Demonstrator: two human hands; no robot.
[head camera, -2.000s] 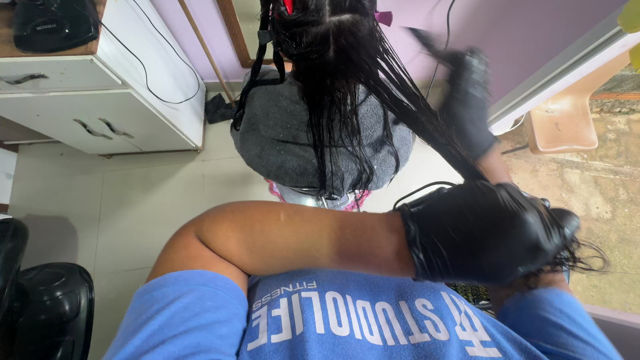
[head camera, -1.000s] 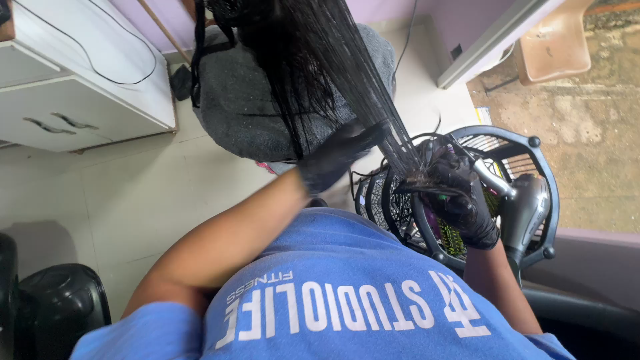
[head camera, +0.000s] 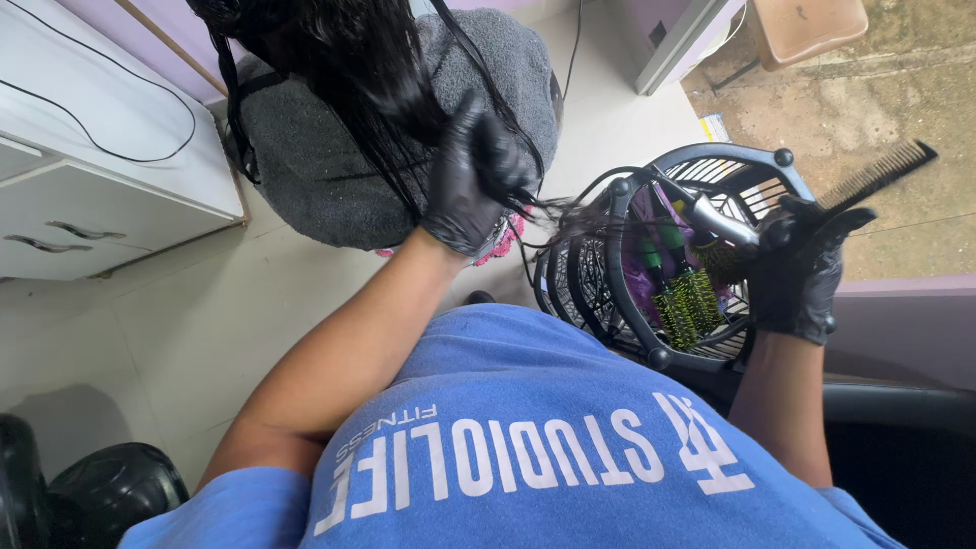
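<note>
My left hand (head camera: 473, 179), in a black glove, is closed around a section of long dark wet hair (head camera: 404, 84) of a seated person with a grey towel (head camera: 328, 183) over the shoulders. Loose ends of the section trail from my fist to the right. In my right hand (head camera: 801, 259), also black-gloved, is a black comb (head camera: 877, 177), its teeth up and clear of the hair. That hand is beside a black slatted trolley (head camera: 659, 358) that holds a silver and black hair dryer (head camera: 717, 221) and green round brushes (head camera: 686, 301).
White drawers (head camera: 107, 206) with a dark cable on top stand at the left. Black glossy rounded objects (head camera: 114, 480) are at the lower left. A beige plastic chair (head camera: 812, 30) is beyond the door frame (head camera: 686, 46) at the upper right. Black upholstery (head camera: 900, 427) lies at the lower right.
My right hand has moved off the hair to the right, and the comb now shows in it. My left hand, earlier alongside the strands, now grips them near the towel.
</note>
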